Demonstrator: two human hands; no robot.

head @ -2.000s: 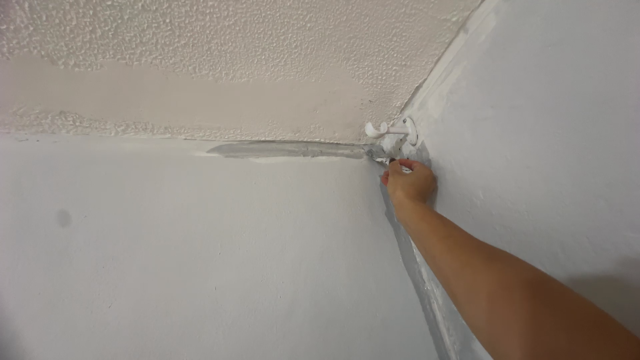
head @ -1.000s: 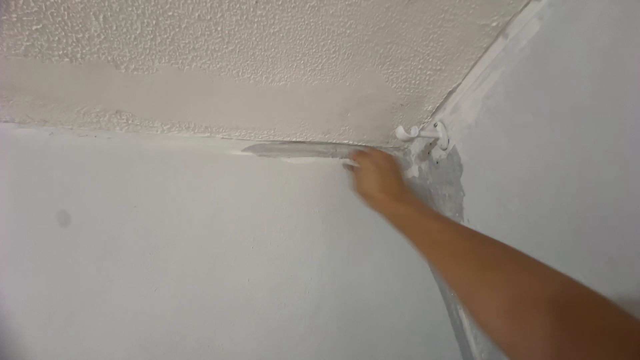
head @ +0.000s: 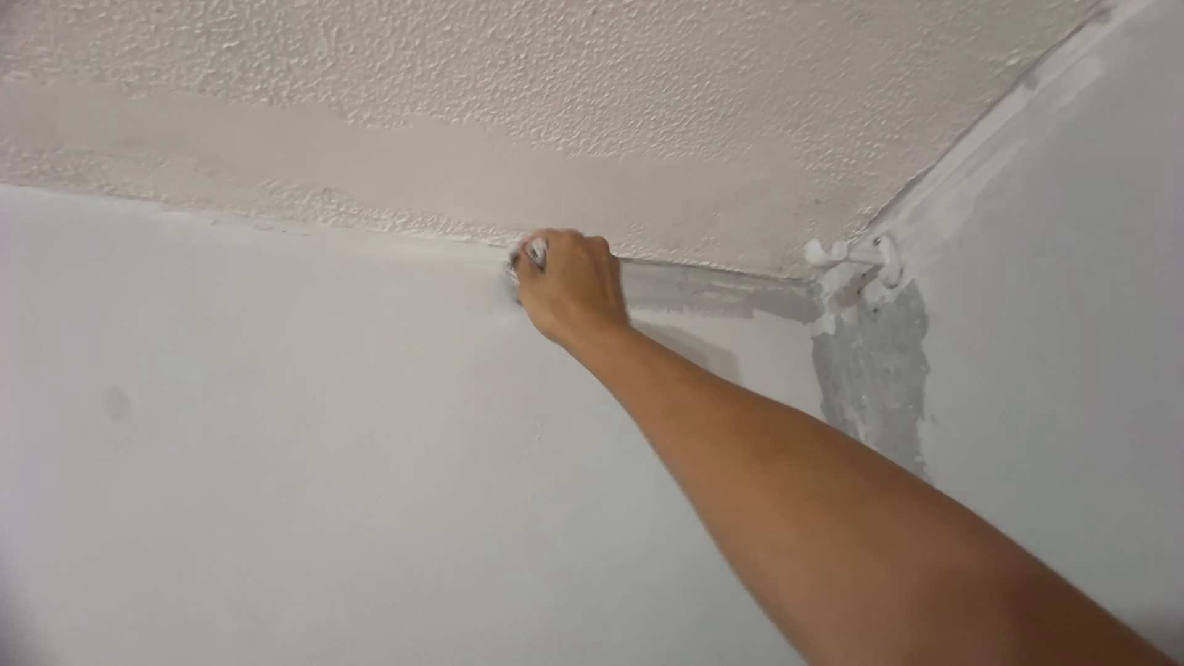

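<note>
My right hand (head: 575,285) is raised to the top edge of the wall, just under the ceiling, with its fingers closed on a small tool (head: 514,276), likely a paintbrush; the hand and blur hide most of it. The tool is at the wall beside the left end of a wet-looking grey painted strip (head: 684,289), which runs right along the ceiling line to the corner. A wider grey patch (head: 869,370) goes down the corner, partly behind my forearm. My left hand is not in view.
A white curtain-rod-like bracket (head: 888,261) juts from the right wall near the corner. Above is a textured ceiling (head: 555,74) with a smoother band along its edge. The pale front wall (head: 277,444) bears a small dark spot (head: 117,403) at left.
My right hand has moved left along the ceiling line, from the corner beside the bracket to the left end of the grey strip, still holding the tool.
</note>
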